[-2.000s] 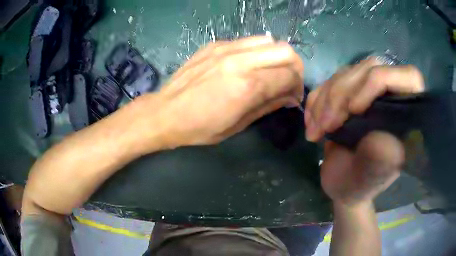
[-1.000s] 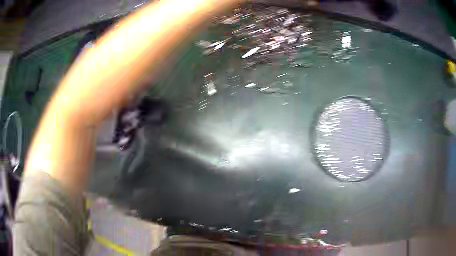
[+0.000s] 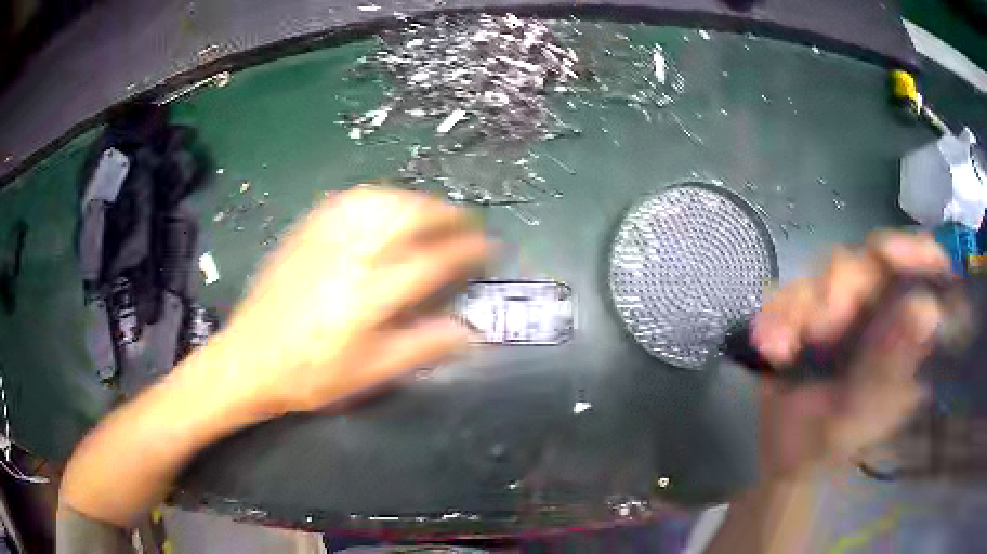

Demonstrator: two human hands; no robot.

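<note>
A rounded rectangular housing (image 3: 522,313) lies flat on the green mat at the centre, its compartmented inside facing up and shining with glare. My left hand (image 3: 357,298) is blurred at its left end, fingers and thumb either side of that end; whether they touch it I cannot tell. My right hand (image 3: 855,314) is blurred and closed around a dark electric screwdriver (image 3: 745,345), whose front end points left over the lower right rim of the round dimpled screw tray (image 3: 693,271). The screwdriver's bit is not clear.
A heap of black housings and grey plates (image 3: 135,249) lies at the left. Silver metal slivers (image 3: 487,65) are scattered at the far edge. A yellow-ended tool (image 3: 905,87), a white lump (image 3: 939,179) and a blue block (image 3: 959,245) are at the far right.
A second ago my left hand was out past the top left and my right hand was out of view. Now the housing lies at the centre and my right hand has the screwdriver by the tray.
</note>
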